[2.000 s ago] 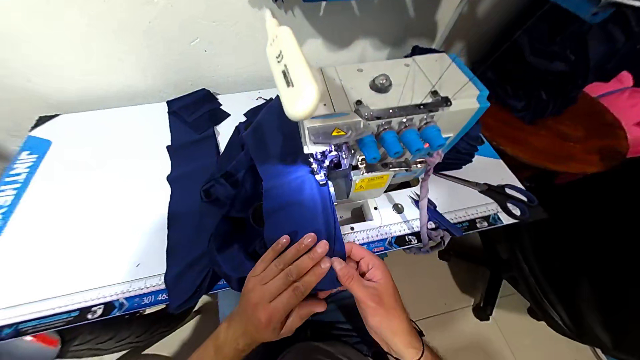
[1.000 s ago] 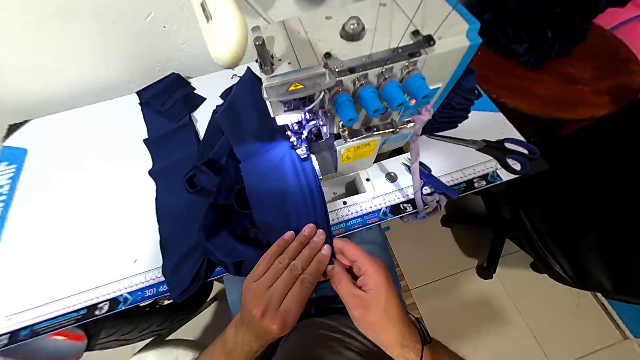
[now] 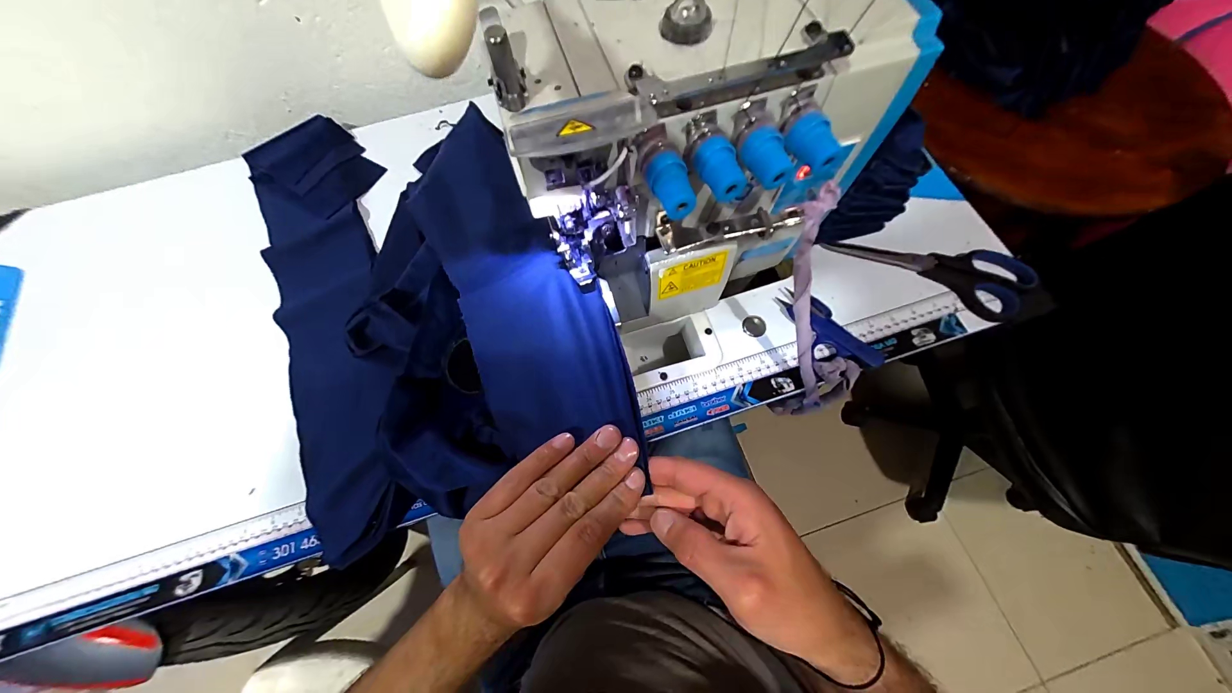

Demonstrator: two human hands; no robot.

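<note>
Navy fabric (image 3: 539, 356) runs from under the lit presser foot of an overlock sewing machine (image 3: 707, 115) down to the table's front edge. My left hand (image 3: 553, 525) rests nearly flat on its lower part, fingers side by side. At the fabric's right edge, touching my left fingertips, my right hand (image 3: 741, 549) has thumb and fingers curled around the edge in a pinch; the fingertips are partly hidden. More navy fabric lies bunched and folded to the left, and a separate-looking navy strip (image 3: 332, 366) hangs over the front edge.
Large scissors (image 3: 962, 274) and small blue-handled snips (image 3: 837, 337) lie right of the machine, beside a hanging pale cloth strip (image 3: 807, 289). A ruler tape (image 3: 712, 380) lines the white table's front edge. A black chair (image 3: 1116, 404) stands at right, near a round brown wooden seat (image 3: 1068, 144).
The view has shifted closer to the machine. Both hands stay at the fabric's lower right edge, with the right hand still pinching there; the fabric remains under the presser foot.
</note>
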